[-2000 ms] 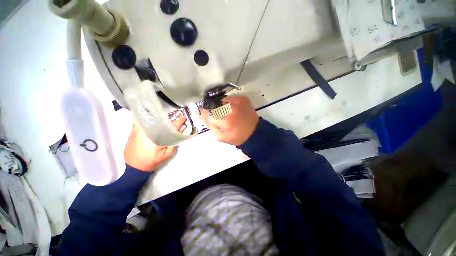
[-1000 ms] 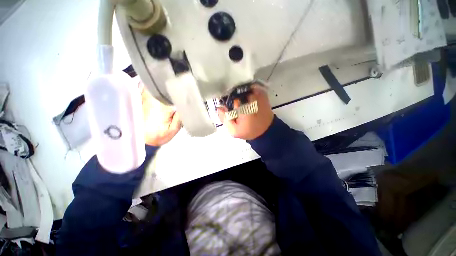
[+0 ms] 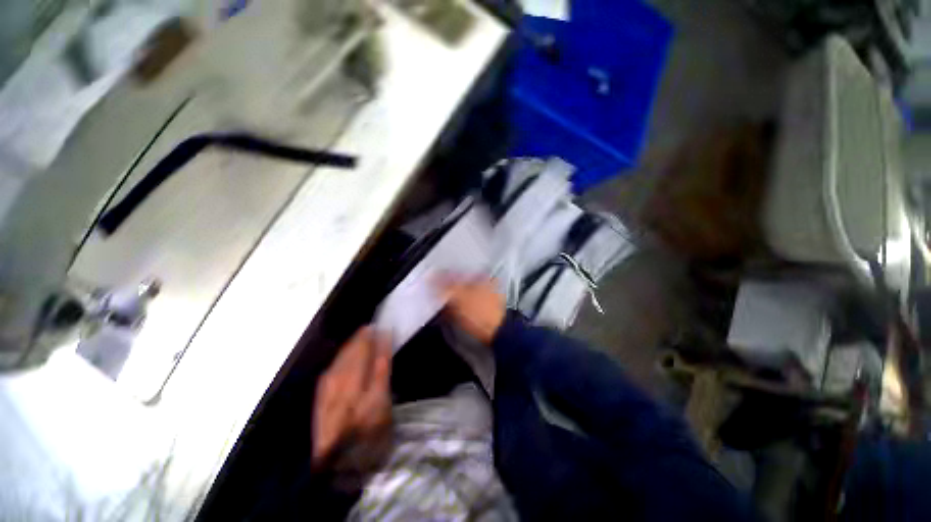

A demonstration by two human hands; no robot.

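A pale strip (image 3: 413,304) slants below the table's right edge, beside the stack. My right hand (image 3: 475,308) is on it, with the fingers closed over its side. My left hand (image 3: 352,398) is at its lower end, fingers up and blurred; whether it grips the strip is unclear. The stack of grey-white and black pieces (image 3: 546,240) lies just beyond my right hand, with a thin pale tie on it. Blur hides the fingertips.
The white sewing table (image 3: 296,240) is at left, with the machine's cream body (image 3: 219,194) and a bent black strap (image 3: 255,146) on it. A blue bin (image 3: 587,87) stands on the floor beyond the stack. A pale padded chair-like object (image 3: 827,163) is at right.
The view has swung right and down, away from the needle area. Both hands have left the machine and are now beside the stack below the table edge, at a pale strip.
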